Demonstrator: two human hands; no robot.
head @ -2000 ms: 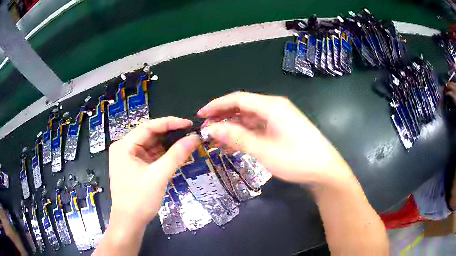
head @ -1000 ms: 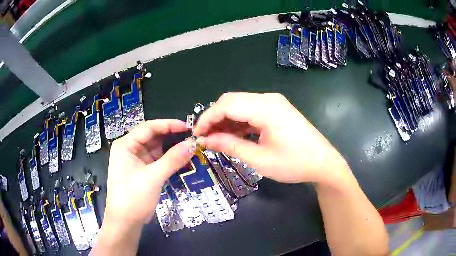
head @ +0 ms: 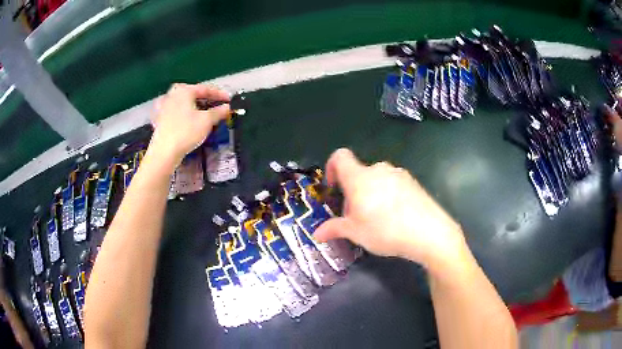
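My left hand [head: 187, 119] is at the upper left. Its thumb and fingers pinch the top end of a phone mainboard [head: 221, 157] with a blue upper part and silver lower part. My right hand [head: 382, 208] is over the right side of the working pile of boards [head: 273, 266], thumb and fingers apart. Its fingertips are beside the rightmost boards; whether they touch is unclear. The pile is an overlapping fan with orange flex cables and white tabs at the top ends. The held board's top end is partly hidden by my fingers.
Laid-out boards [head: 80, 213] stand in slanted rows at left, partly behind my left arm. Stacked boards [head: 443, 88] lie at the upper right and more at right [head: 559, 157]. A pale rail [head: 300, 75] borders the bench, with a grey post [head: 51, 88]. Another person's arm [head: 616, 129] shows at the right edge.
My left hand has moved from the pile to the upper left with a board. My right hand has moved right and down and its fingers have opened. The pile's top ends are now uncovered.
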